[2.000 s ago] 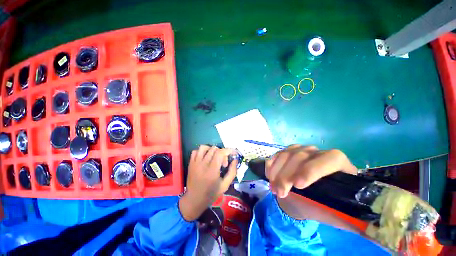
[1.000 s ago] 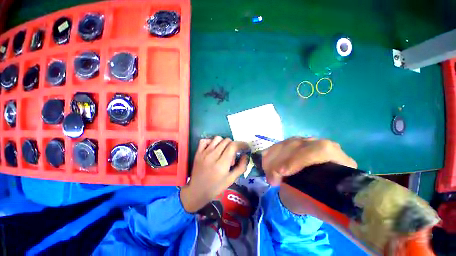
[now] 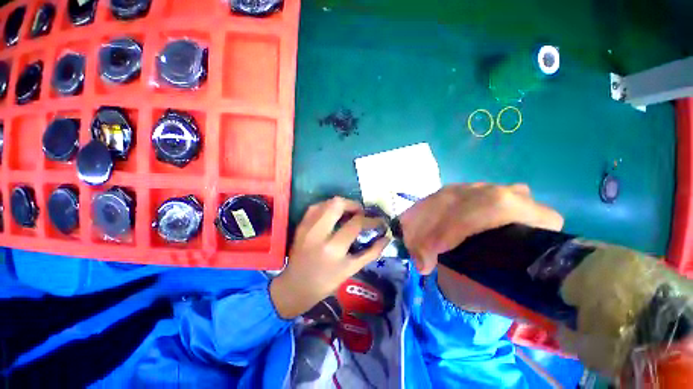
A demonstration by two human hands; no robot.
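My left hand grips a dark and silvery watch case between thumb and fingers at the bench's near edge. My right hand is wrapped around the front of a black and orange electric screwdriver, which lies slanting toward the lower right, with yellowish tape at its rear. The screwdriver's narrow end points at the watch case; the bit tip is too small and blurred to make out. A white paper sheet lies just beyond the hands, with a blue stick on it, partly hidden by my right hand.
A red foam tray with watch units in its pockets fills the left. On the green bench lie dark specks, two yellow rings, a green bottle with white top and a small round part. A metal post stands right.
The view has shifted, so the tray and bench items sit higher in the picture. The watch case shows more of its face in my left hand. Both hands keep their grips.
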